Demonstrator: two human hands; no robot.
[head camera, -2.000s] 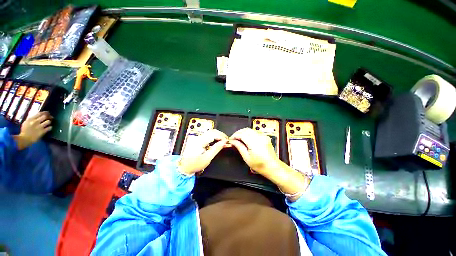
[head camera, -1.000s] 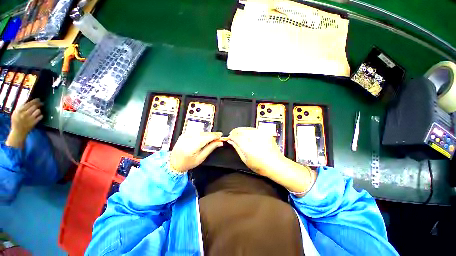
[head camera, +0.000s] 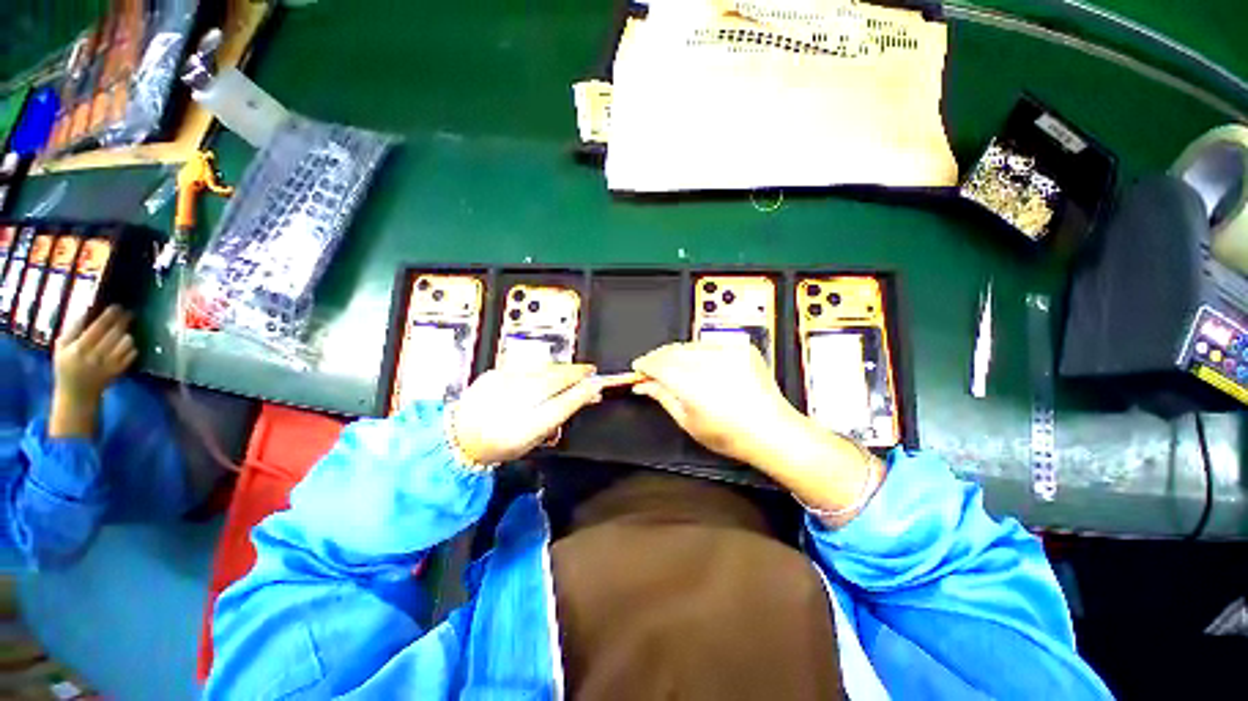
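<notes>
A black five-slot phone tray (head camera: 638, 436) lies in front of me. Orange-rimmed phone housings sit in the two left slots (head camera: 438, 359) and the two right slots (head camera: 846, 364); the middle slot is empty. My left hand (head camera: 517, 411) and my right hand (head camera: 719, 400) meet over the middle slot. Between their fingertips they hold a thin piece (head camera: 620, 379), seen edge-on and mostly hidden by the fingers. I cannot tell whether it is a phone housing. My hands partly cover the housings beside the middle slot.
Behind the tray are a cream sheet (head camera: 780, 123) and a small-parts box (head camera: 1029, 175). Tweezers (head camera: 983, 340), a clear perforated strip (head camera: 1043, 411) and a tape dispenser (head camera: 1150, 295) are right. Left are a bubble bag (head camera: 290, 226), an orange air gun (head camera: 199, 185), a red tray (head camera: 281, 459) and another person's hand (head camera: 93, 352).
The view has shifted, so the bench items sit higher in the picture than at first. My fingertips have moved slightly apart, showing more of the thin piece's edge.
</notes>
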